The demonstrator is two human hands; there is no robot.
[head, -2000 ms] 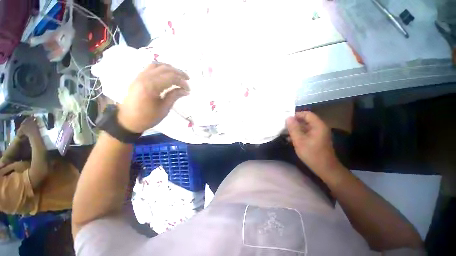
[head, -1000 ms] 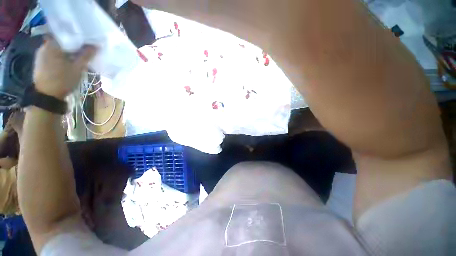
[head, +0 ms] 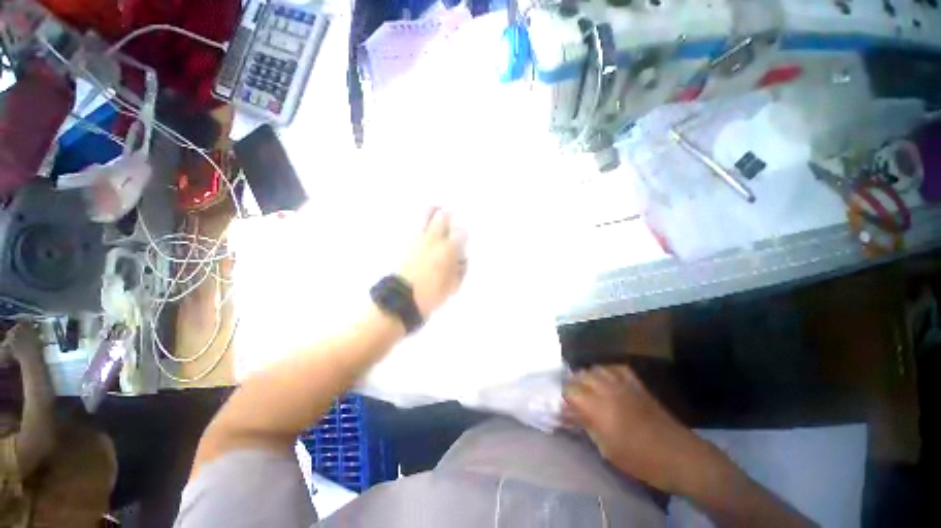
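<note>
A white fabric piece (head: 413, 361), washed out by the lamp, lies over the bright table and hangs at its front edge. My left hand (head: 442, 258), with a dark watch on the wrist, rests on the cloth; its fingertips are lost in the glare. My right hand (head: 609, 407) pinches the fabric's lower right edge near my lap. The pale sewing machine head (head: 640, 62) with a blue stripe is at the top right. The needle area is hidden by glare.
A calculator (head: 273, 62), a flat black rectangle (head: 270, 170) and white cables (head: 186, 278) are at left. A pen (head: 712, 165) and orange-red scissors handles (head: 877, 211) lie at right. A blue basket (head: 346, 443) is below. Another person's arm (head: 36, 392) shows at far left.
My left hand has come down from the far left onto the cloth. My right arm has drawn back from across the table to the cloth's lower edge. The machine head and calculator now show.
</note>
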